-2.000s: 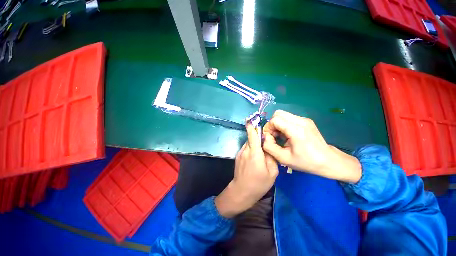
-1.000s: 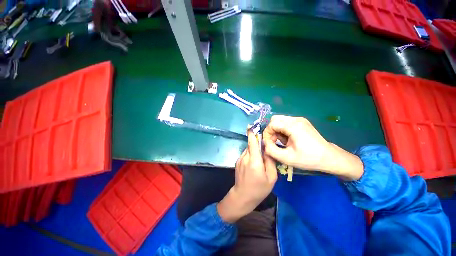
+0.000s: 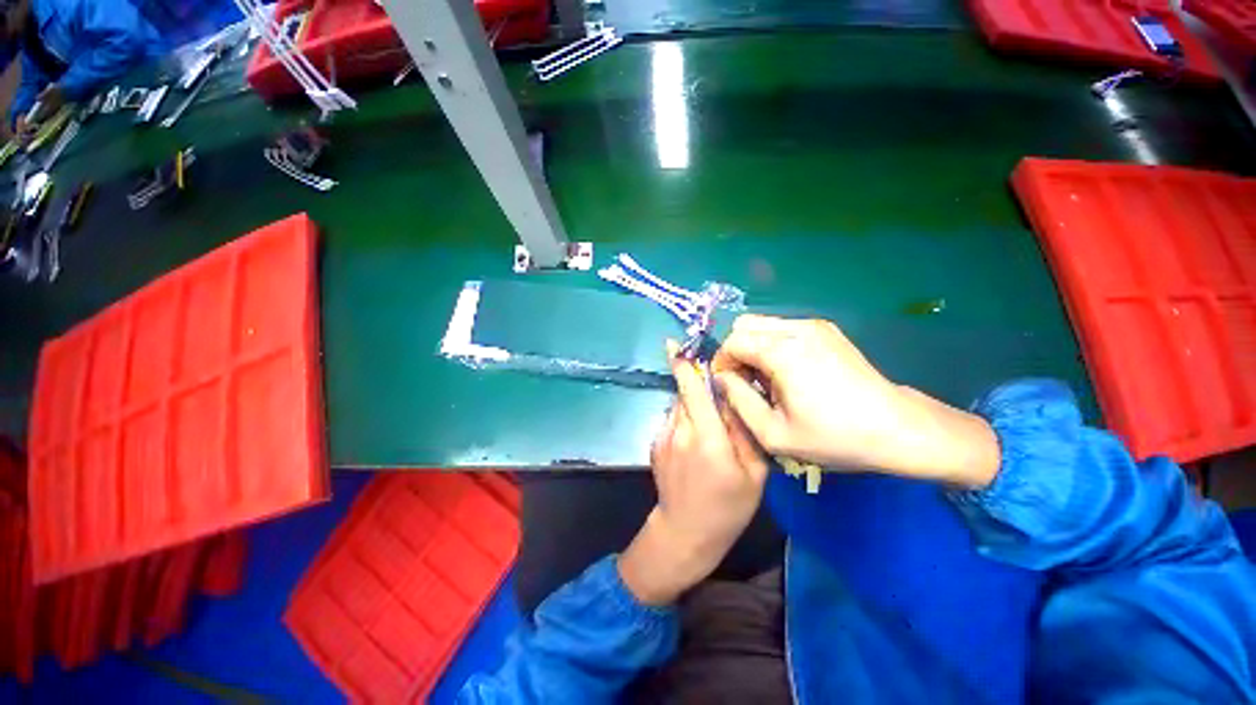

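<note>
My left hand (image 3: 705, 468) holds the wired end of a battery pack (image 3: 697, 347) at the bench edge; most of the pack is hidden by the fingers. My right hand (image 3: 813, 400) is beside it, thumb and index finger pinched at the pack's end; what they pinch is too small to tell. Thin lead wires run up from the pack to white wire ends (image 3: 650, 287) fanned on the green mat. A clear film scrap (image 3: 722, 296) lies at the wires. Yellow tape pieces (image 3: 803, 475) show at the bench edge below my right hand.
A grey upright (image 3: 496, 138) is bolted to the bench. A white strip (image 3: 463, 320) and dark strip (image 3: 585, 369) lie on the mat. Red trays stand left (image 3: 179, 400), right (image 3: 1150, 296) and below the bench (image 3: 413, 585). Packs lie far left (image 3: 165, 179). A person's blue sleeve (image 3: 97, 48) shows top left.
The view has shifted, so the bench items sit differently in the picture. Both hands stay together at the pack's wired end. A dark shape seen at the upper left one second ago is gone.
</note>
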